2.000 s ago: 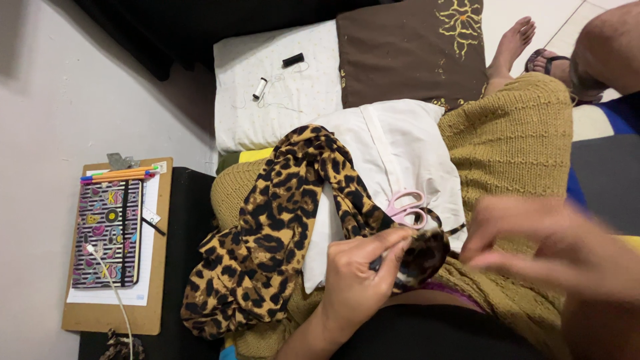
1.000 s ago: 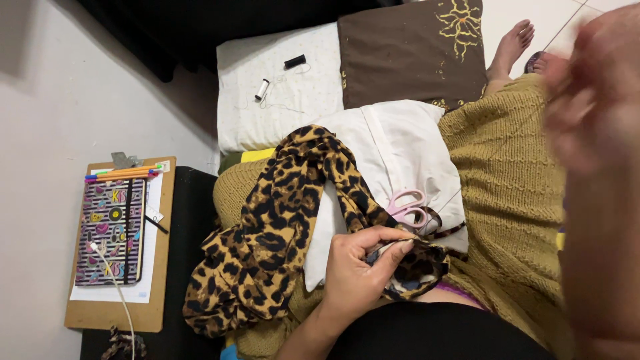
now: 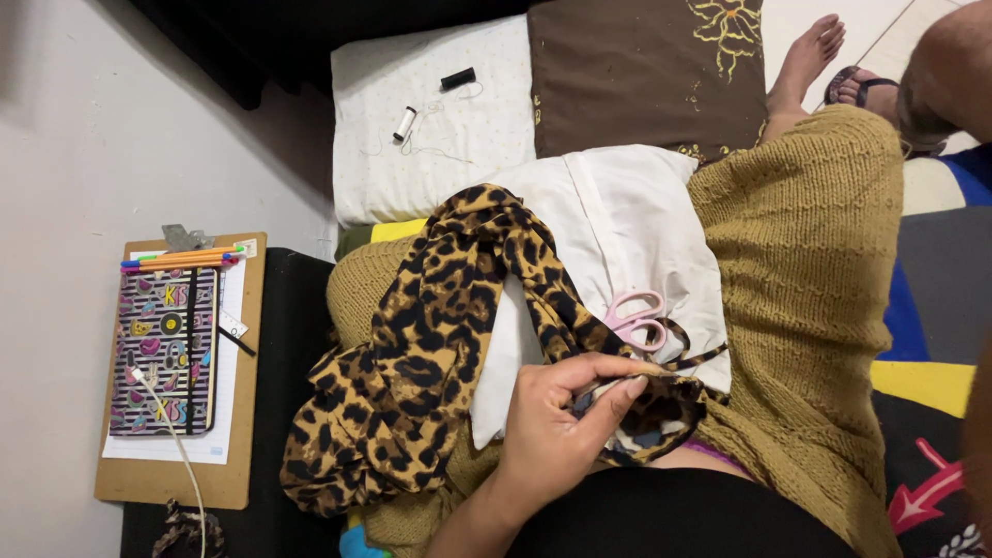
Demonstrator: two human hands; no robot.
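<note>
My left hand (image 3: 570, 426) pinches the edge of a leopard-print fabric piece (image 3: 434, 349) between thumb and forefinger, over my lap. The cloth loops up across a white pillow (image 3: 635, 201) and bunches at the left. Pink-handled scissors (image 3: 635, 319) lie on the pillow just above my fingers, their blades hidden. A thin leopard-print strip (image 3: 682, 349) curls beside the handles. My right hand is out of the frame; only a dark blurred edge, perhaps my arm, shows at the far right. No needle can be made out.
A black thread spool (image 3: 458, 79) and a white one (image 3: 404, 124) lie on a white cushion (image 3: 356, 170) beside a brown cushion (image 3: 643, 85). At left, a clipboard (image 3: 174, 484) bears a notebook (image 3: 167, 353) and pens (image 3: 182, 259). Another person's leg (image 3: 945, 70) is at upper right.
My right hand has moved from near the cloth up to the right and then out of view. My left hand keeps its pinch on the fabric.
</note>
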